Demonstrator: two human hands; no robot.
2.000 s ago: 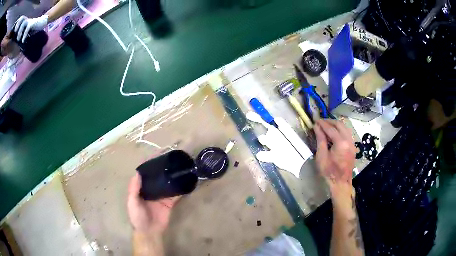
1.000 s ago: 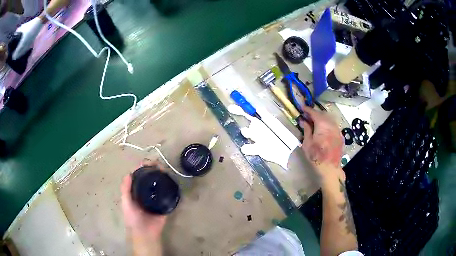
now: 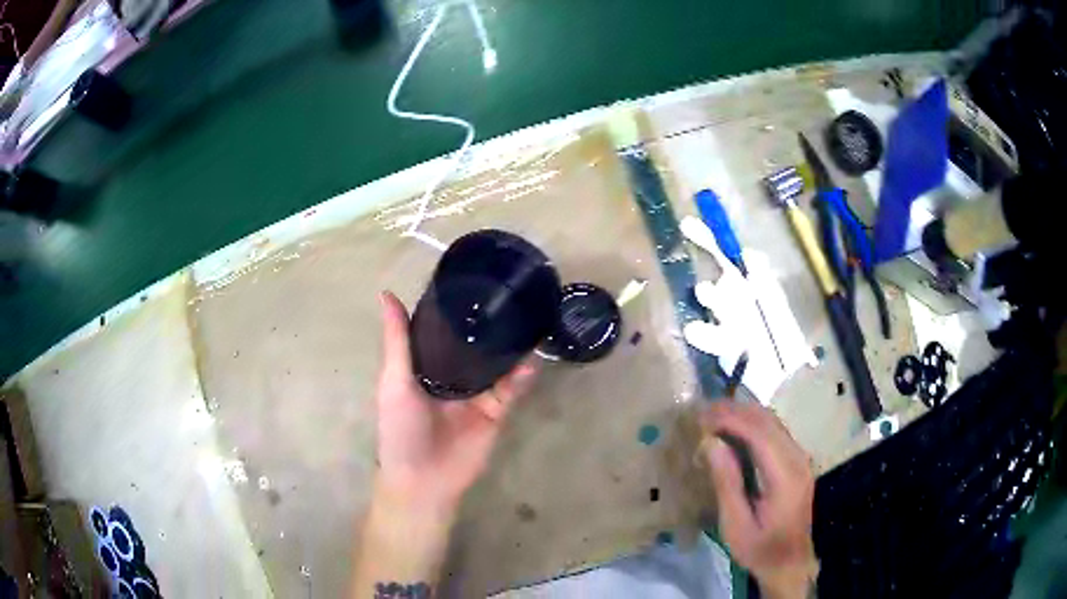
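My left hand (image 3: pixel 427 439) holds a black cylindrical device (image 3: pixel 486 310) above the bench, tilted, with one end facing up toward me. A round black end cap (image 3: pixel 585 323) lies on the bench just right of the device. The thin white cable (image 3: pixel 435 117) runs from the belt to behind the device; a white plug (image 3: pixel 633 291) shows beside the cap. My right hand (image 3: pixel 761 491) is closed around a slim dark tool (image 3: pixel 737 372), blurred, with its pointed tip sticking out past the fingers. The tool's exact kind is unclear.
A white glove (image 3: pixel 735 316), blue screwdriver (image 3: pixel 718 225), hammer (image 3: pixel 807 240) and blue-handled pliers (image 3: pixel 852 222) lie at right. Beyond stand a blue flat piece (image 3: pixel 915 170) and black round part (image 3: pixel 854 143). Rings (image 3: pixel 119 544) lie lower left. The green belt (image 3: pixel 293 129) carries black units.
My right hand has left the tools at right and come back toward me with the slim dark tool. My left hand has raised and tilted the device. The view has shifted left.
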